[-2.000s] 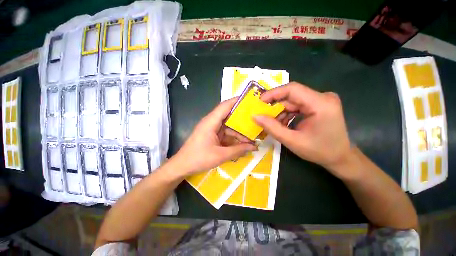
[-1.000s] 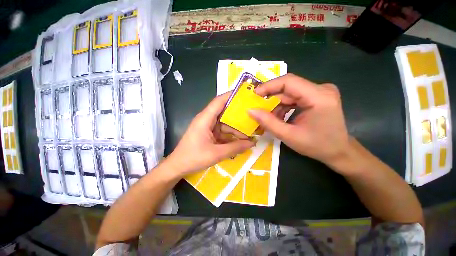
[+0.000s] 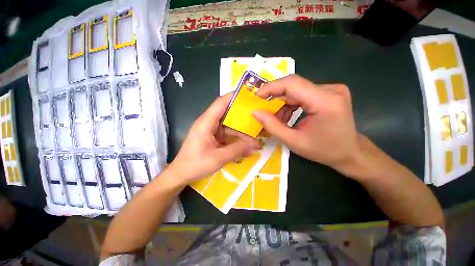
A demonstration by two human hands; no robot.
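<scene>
A phone frame (image 3: 240, 83) with a dark, purple-edged rim is held tilted above the central sticker sheets (image 3: 268, 193). A yellow adhesive sticker (image 3: 244, 113) lies over most of the frame. My left hand (image 3: 205, 143) grips the frame from its left and lower side. My right hand (image 3: 312, 122) pinches the sticker's right part between thumb and fingers. The frame's lower end and right edge are hidden by the sticker and my fingers. The central sheets overlap at an angle and carry large yellow rectangles.
A whitish frame tray (image 3: 78, 143) at the left holds rows of frames, several with yellow borders. A right-hand sticker sheet stack (image 3: 442, 109) and a far-left sheet (image 3: 10, 140) lie on the dark green bench. A dark block (image 3: 388, 21) stands at the upper right. A white scrap (image 3: 178, 78) lies beside the tray.
The whole view has shifted slightly, so the tray and sheets sit a little further left and up. My hands keep nearly the same hold on the frame and sticker.
</scene>
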